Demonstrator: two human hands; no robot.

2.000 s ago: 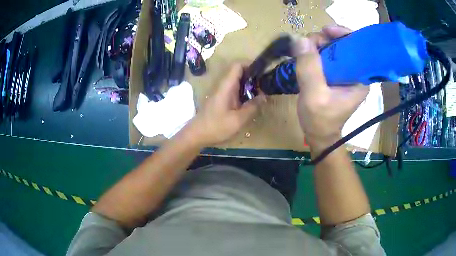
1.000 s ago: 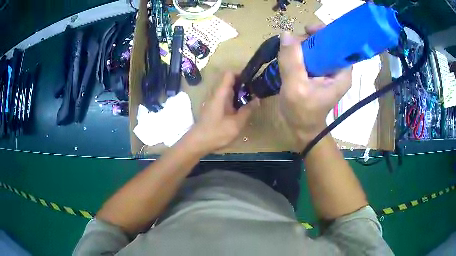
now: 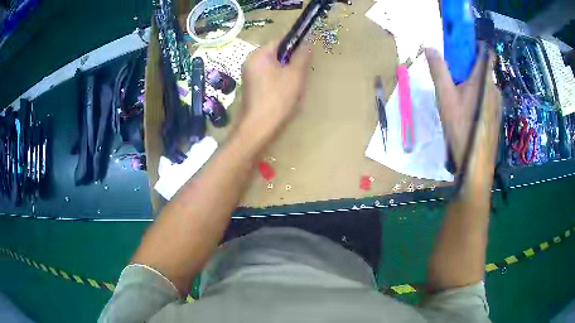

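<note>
My left hand [image 3: 274, 85] holds a long black handle unit [image 3: 301, 28] that points to the far edge of the cardboard tray, beside a pile of tiny silvery screws [image 3: 328, 39]. My right hand [image 3: 466, 110] is at the blue electric screwdriver [image 3: 459, 41], at the right of the tray. The hand is blurred and its fingers lie along the blue body; the screwdriver's tip is not seen. Its black cord [image 3: 474, 126] runs down over the hand and wrist.
At left in the tray [image 3: 337, 151] are black housing shells [image 3: 197, 94], purple-black parts [image 3: 214, 110], a tape roll [image 3: 216, 39] and white paper [image 3: 186, 169]. At right are a pink tool [image 3: 405, 107], a dark pointed tool [image 3: 382, 113] and white cloth [image 3: 425, 142]. Red scissors [image 3: 522, 140] lie on the bench.
My left hand has moved up and away with the handle unit, apart from the screwdriver. My right hand has moved right with the screwdriver, baring the pink tool and red scraps.
</note>
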